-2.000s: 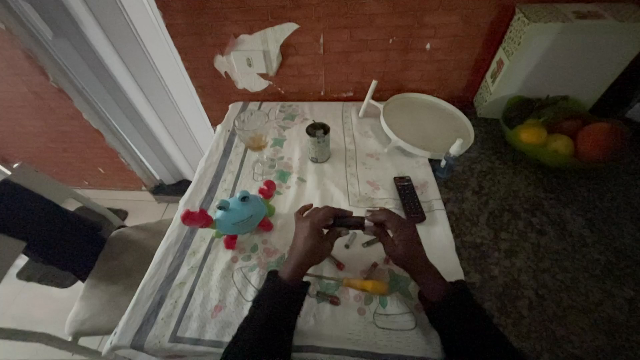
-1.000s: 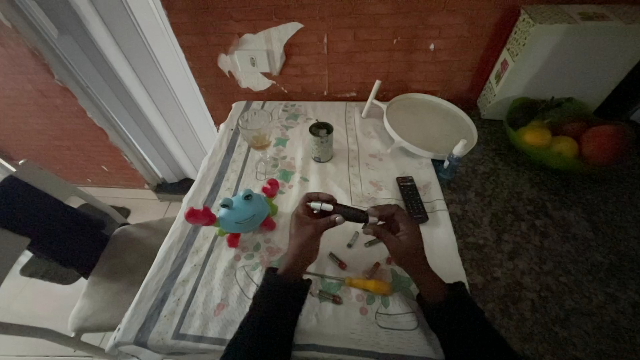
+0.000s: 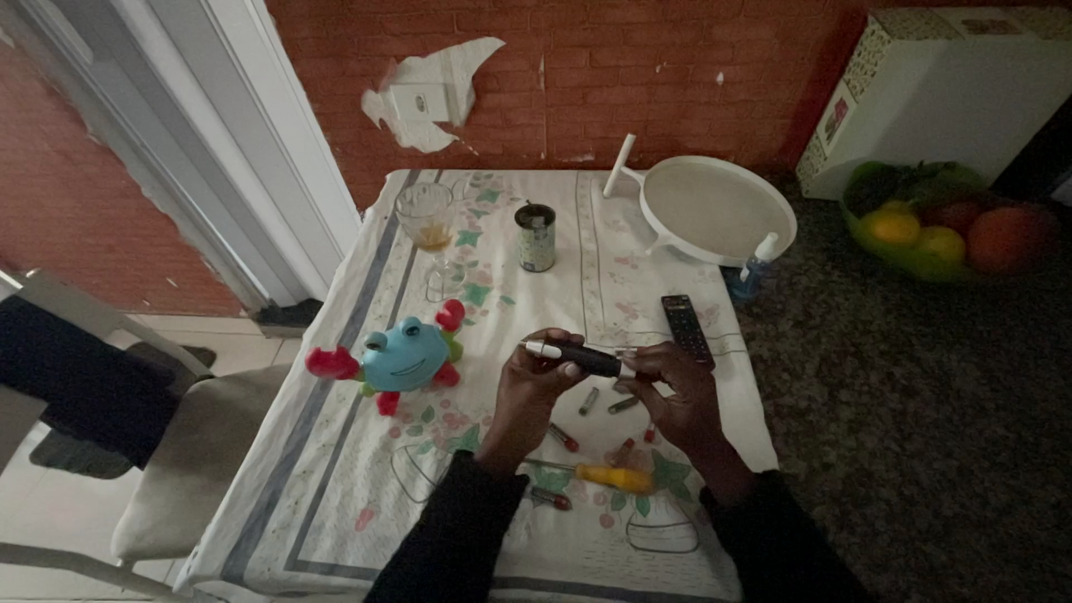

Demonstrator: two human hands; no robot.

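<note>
A black pen-shaped device with a silver tip (image 3: 591,358) is held level between both hands above the table. My left hand (image 3: 536,389) grips its tip end, and my right hand (image 3: 677,389) pinches its other end. Beneath them on the cloth lie several small batteries (image 3: 590,400). Nearer to me is a screwdriver with a yellow handle (image 3: 614,478). A black remote control (image 3: 687,328) lies just beyond my right hand. To the left of my left hand stands a blue toy crab with red claws (image 3: 405,358).
Farther back on the tablecloth (image 3: 352,494) stand a stemmed glass (image 3: 425,226), a tin can (image 3: 536,239) and a white round sieve (image 3: 718,209). A small spray bottle (image 3: 756,268) and a green fruit bowl (image 3: 921,251) are at the right. A chair (image 3: 201,469) stands left.
The device was mostly covered by my fingers at first; its silver tip now shows beyond my left hand. Both hands stay on it in much the same place.
</note>
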